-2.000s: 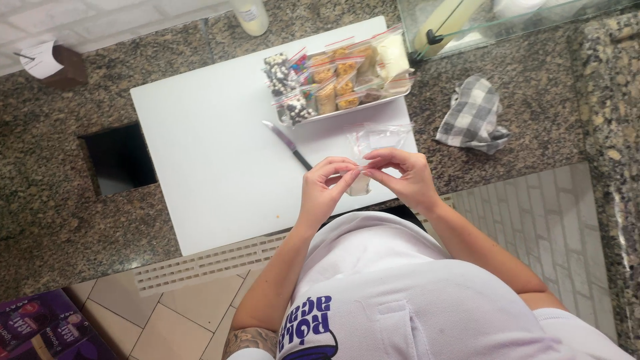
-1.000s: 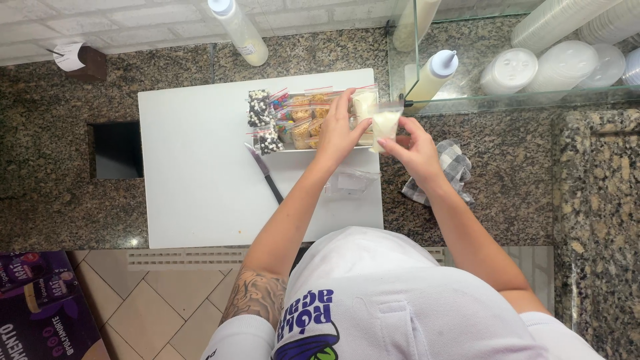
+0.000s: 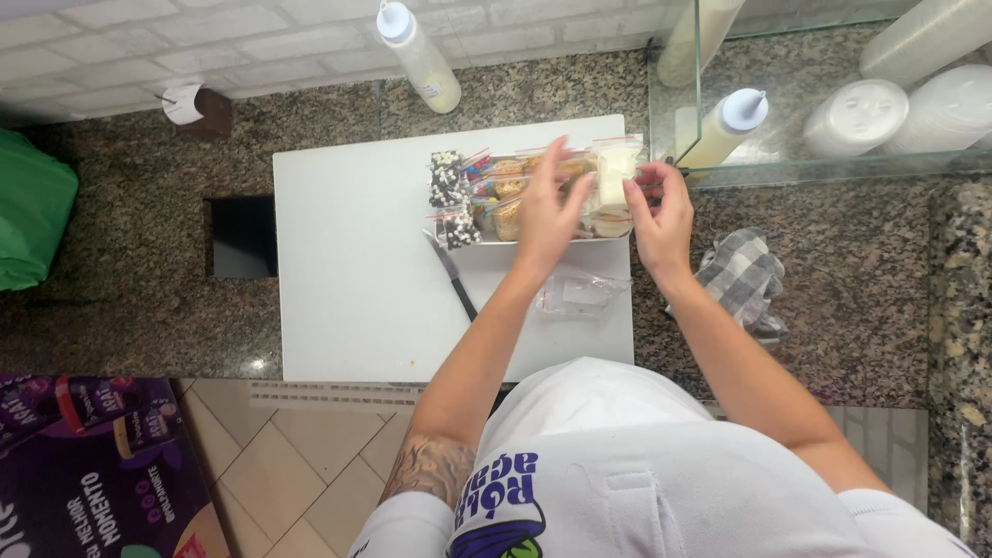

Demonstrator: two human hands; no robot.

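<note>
A white tray holds small zip bags of toppings on a white cutting board. Dark-and-white balls fill the bags at its left end. My left hand is over the middle bags with its fingers spread. Beside the tray's right end, my right hand has its fingertips at the edge of a zip bag of white powder or cream, which stands on the other bags; whether it grips the bag is unclear. A knife with a black handle and clear plastic bags lie on the board nearer me.
A squeeze bottle stands by the tiled wall. Behind a glass panel are another squeeze bottle and stacked plastic containers. A checked cloth lies right of the board. A dark rectangular opening is at its left.
Both hands have moved from the near edge of the board up to the tray. The white-filled bag, between my hands one second ago, is now at the tray's right end.
</note>
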